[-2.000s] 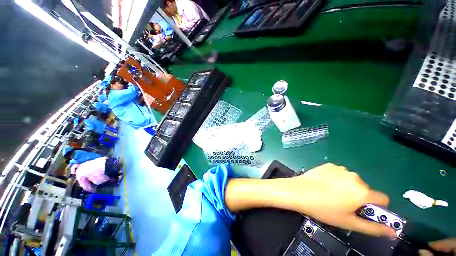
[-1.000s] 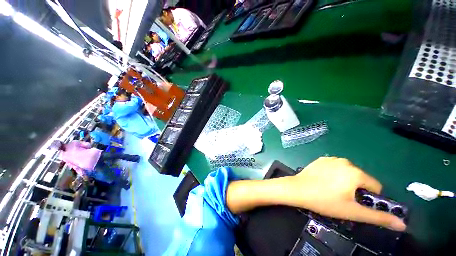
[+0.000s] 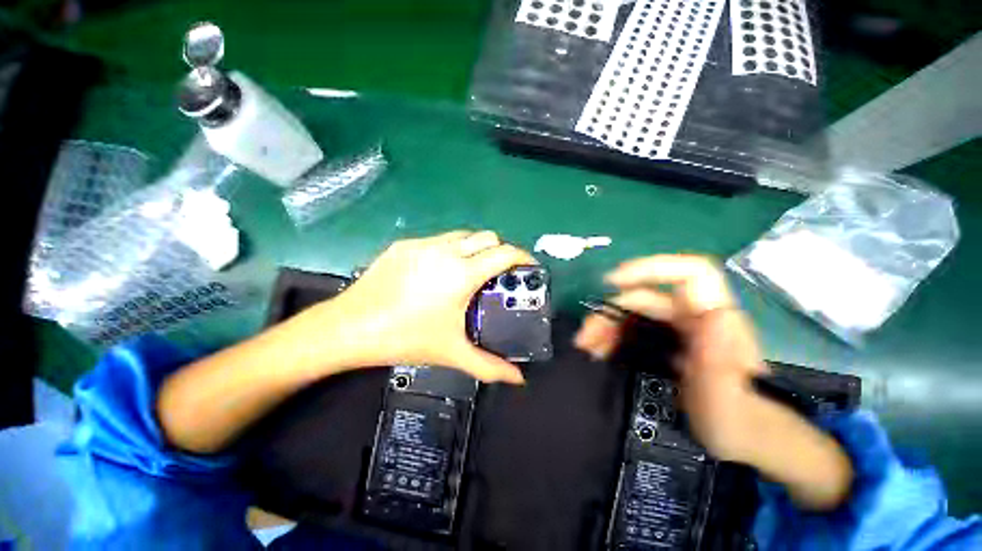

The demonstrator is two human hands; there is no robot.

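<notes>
My left hand (image 3: 431, 307) grips the edge of a dark smartphone part (image 3: 515, 334) by its top end, with the round lenses facing up between thumb and fingers. My right hand (image 3: 700, 323) is blurred, just to the right of it, with fingers bent around thin dark tweezers (image 3: 605, 309); the tips are hard to make out. Two open-backed phones with printed batteries lie in the black tray (image 3: 538, 463): one phone (image 3: 418, 457) below my left hand, one phone (image 3: 659, 495) below my right hand.
White dot sheets (image 3: 654, 75) lie on a black box (image 3: 517, 97) at the far side. A dispenser bottle (image 3: 258, 129), ridged clear strip (image 3: 336, 185) and liner sheets (image 3: 108, 258) are left. A cotton scrap (image 3: 569, 245) lies beyond the tray. A plastic bag (image 3: 851, 253) is right.
The view has swung right and down onto the tray. My left hand still holds the phone by its lens end. My right hand is now fully in view beside it.
</notes>
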